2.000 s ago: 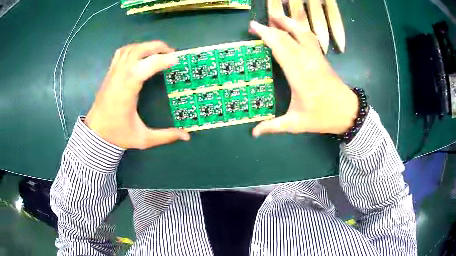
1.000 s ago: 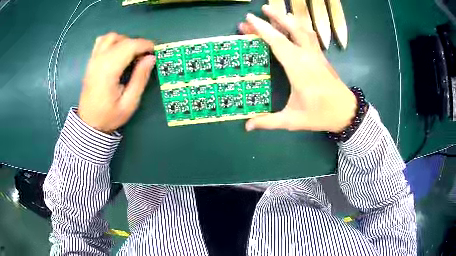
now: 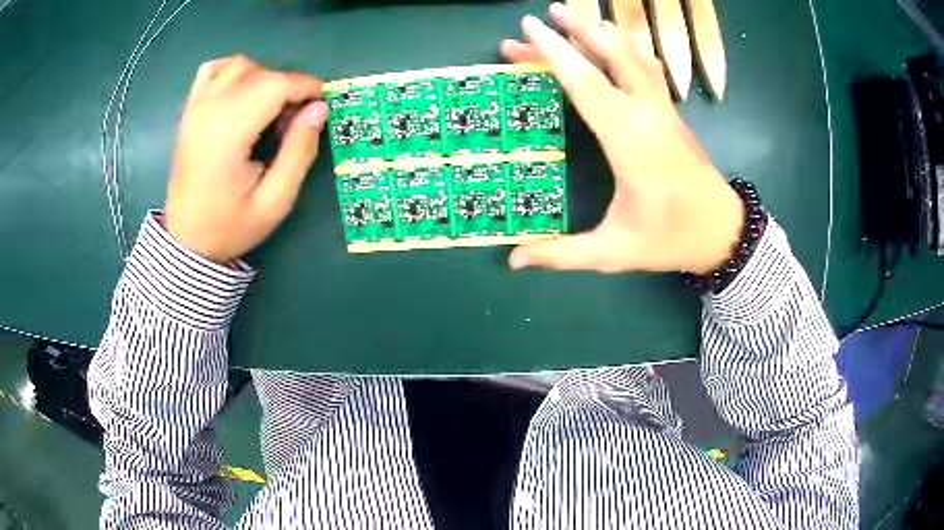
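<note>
A green PCB panel [image 3: 450,160] with two rows of four small boards and yellow-tan rails is in front of me, chip side up. My left hand [image 3: 238,160] pinches its upper left corner between thumb and curled fingers. My right hand [image 3: 647,171] spans its right edge, with the thumb at the lower right corner and the fingers at the upper right. The hand wears a dark bead bracelet. Whether the panel touches the mat or is slightly raised cannot be told.
Wooden-handled brushes [image 3: 673,47] lie beyond my right hand. Thin solder wire [image 3: 116,135] curves on the left of the green mat [image 3: 466,316]. A black boxy unit [image 3: 898,160] with a cord stands at right. A dark edge shows at the top centre.
My left hand has gone from spanning the panel's left edge to pinching its upper left corner. The panel has turned slightly straighter and shifted a little up and left.
</note>
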